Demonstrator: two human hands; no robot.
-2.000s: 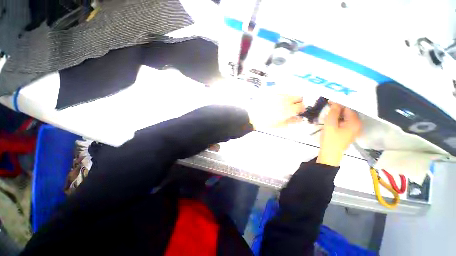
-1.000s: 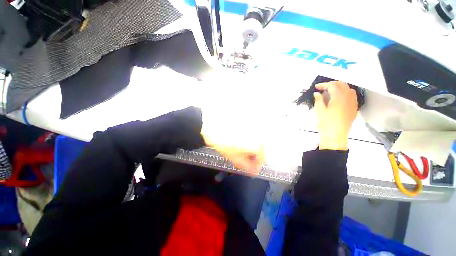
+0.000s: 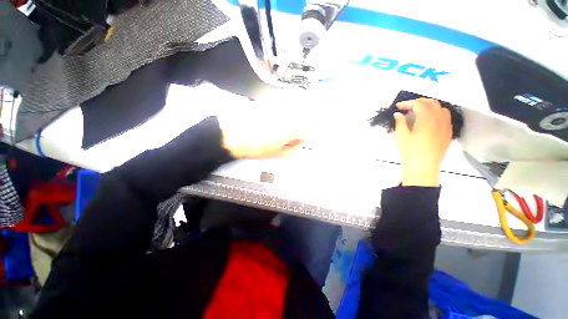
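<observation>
My left hand (image 3: 265,142) is low over the white table left of centre, its fingers pointing right and partly lost in glare. I cannot tell if it holds anything. My right hand (image 3: 423,134) is curled over a fuzzy black thread tangle (image 3: 387,116) under the machine arm, which shows on both sides of the fingers. The white sewing machine (image 3: 405,47) has a blue stripe and JACK lettering. Its needle area (image 3: 296,76) is partly washed out. A black panel (image 3: 127,109) and a grey checked panel (image 3: 134,47) lie at the left.
Orange-yellow and red scissors (image 3: 514,215) lie at the table's right end. A small brown scrap (image 3: 267,177) is near the ruler-marked front edge (image 3: 280,202). Blue plastic (image 3: 473,299) shows below right. Red and checked cloth is at the far left.
My left hand was near my right, then moved down to the front edge, and is now back and left on the table. My right hand settled over the black tangle.
</observation>
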